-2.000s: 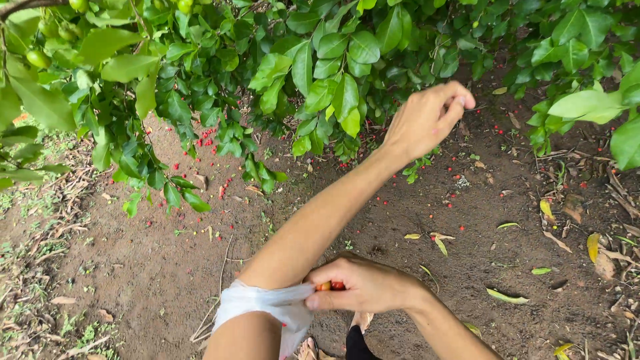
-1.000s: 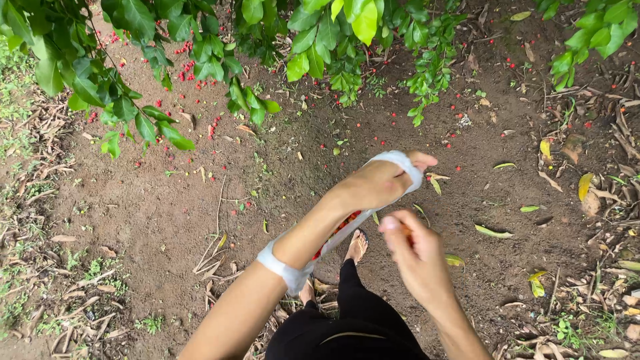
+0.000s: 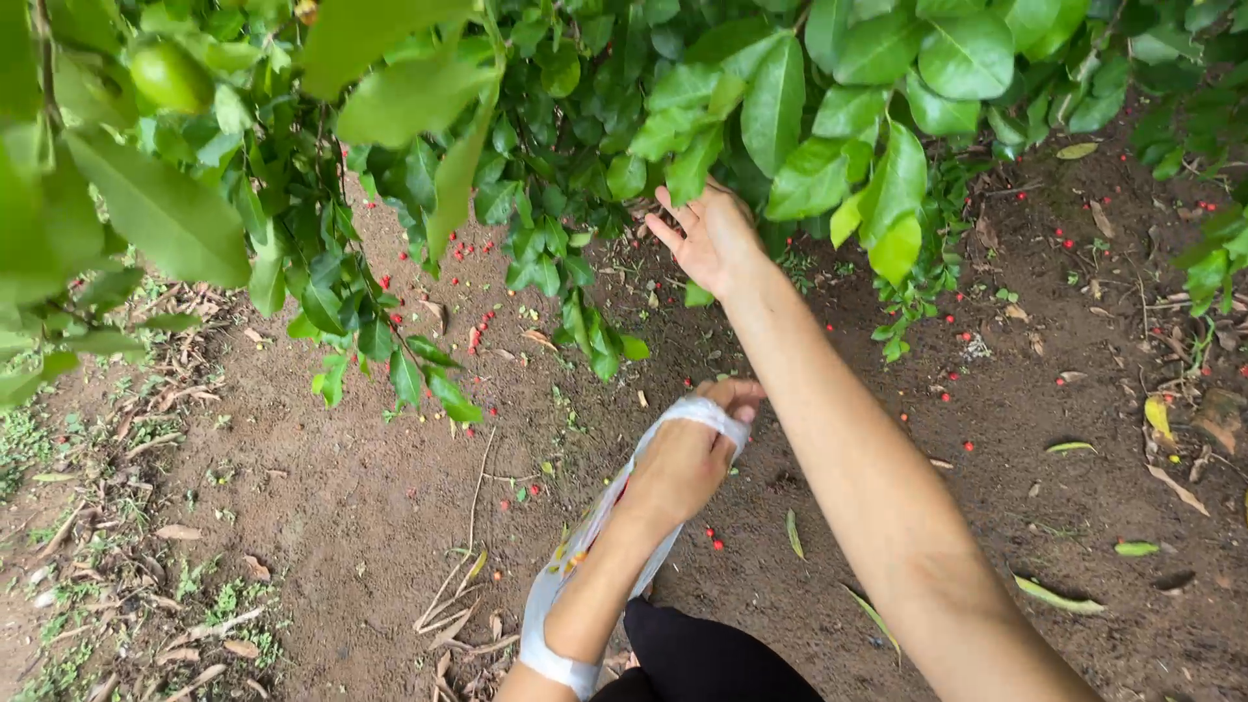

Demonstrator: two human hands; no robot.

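Note:
My left hand (image 3: 687,448) is low in the middle, its fingers curled. A handle of a thin white plastic bag (image 3: 575,546) loops around that hand, and another part of the bag circles the forearm. Red and yellow fruit shows through the bag. My right hand (image 3: 710,234) reaches up to the leafy branches (image 3: 819,127), palm turned up and fingers apart, its fingertips partly behind leaves. I see nothing held in it. A green fruit (image 3: 172,76) hangs among the leaves at the upper left.
Red fallen fruit (image 3: 715,538) dots the bare soil (image 3: 322,526). Dry leaves and twigs (image 3: 185,624) lie at the lower left. Low branches (image 3: 390,361) hang over the ground at the left. A rock-like lump (image 3: 1221,419) lies at the far right.
My right hand has moved up from beside the bag to the foliage. My left hand, raised two seconds ago with the bag near its elbow, is now lower with a bag handle around it.

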